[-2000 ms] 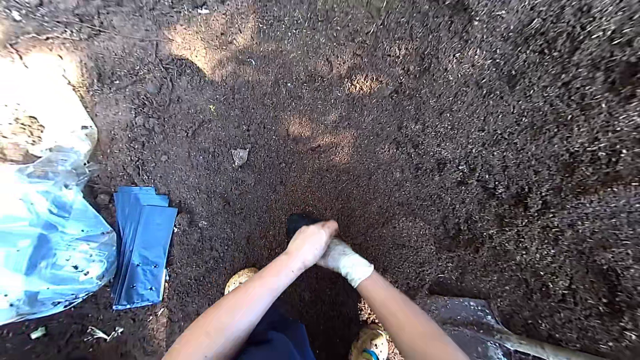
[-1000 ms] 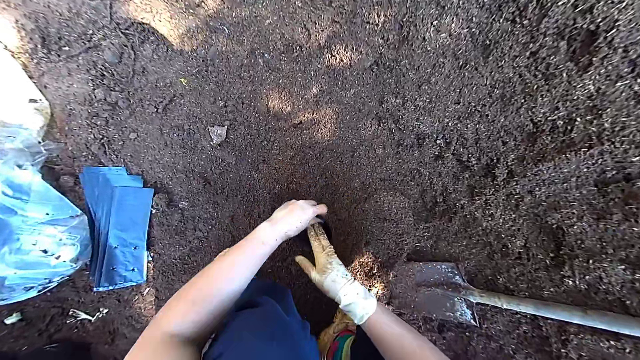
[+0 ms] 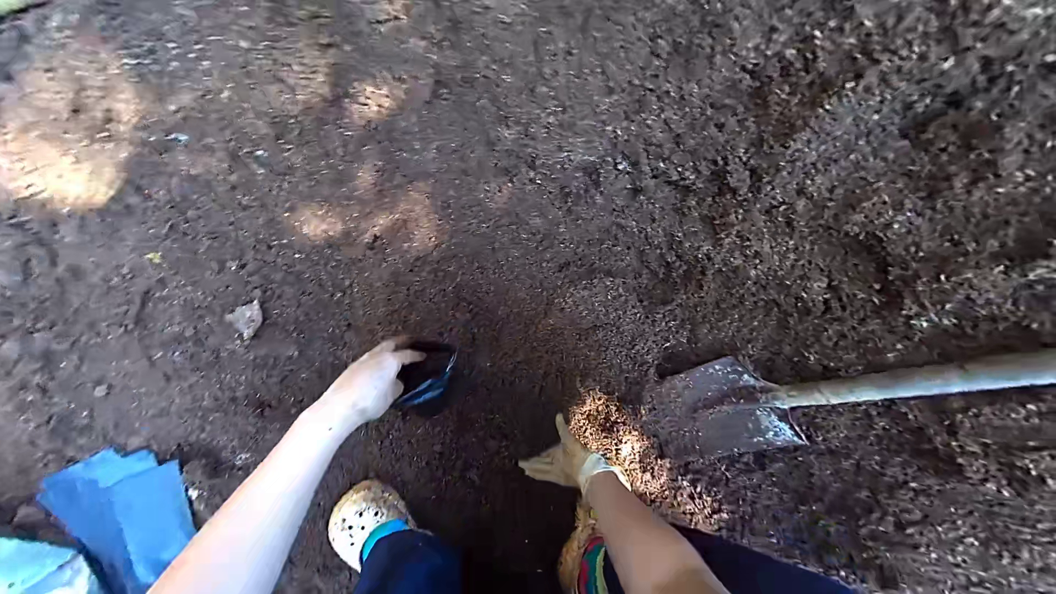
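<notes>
My bare left hand [image 3: 375, 381] grips the rim of a small black plastic bag [image 3: 429, 384], whose mouth gapes to the right of my fingers, just above the soil. To the right and lower, my right hand [image 3: 561, 460], in a pale, soiled glove, is apart from the bag with its fingers spread and nothing seen in it. It is beside a sunlit patch of loose brown soil [image 3: 606, 429]. The underside of the bag cannot be made out.
A shovel [image 3: 718, 408] lies on the soil at the right, its handle reaching the frame's edge. Flat blue-looking plastic bags [image 3: 124, 516] and part of a clear plastic sack [image 3: 41, 569] are at lower left. My speckled shoe [image 3: 367, 520] stands between my arms. A dry leaf [image 3: 246, 318] lies at left.
My hands, together at the black bag a second ago, are now apart. My right hand has let go of it and moved right, while my left hand still holds it.
</notes>
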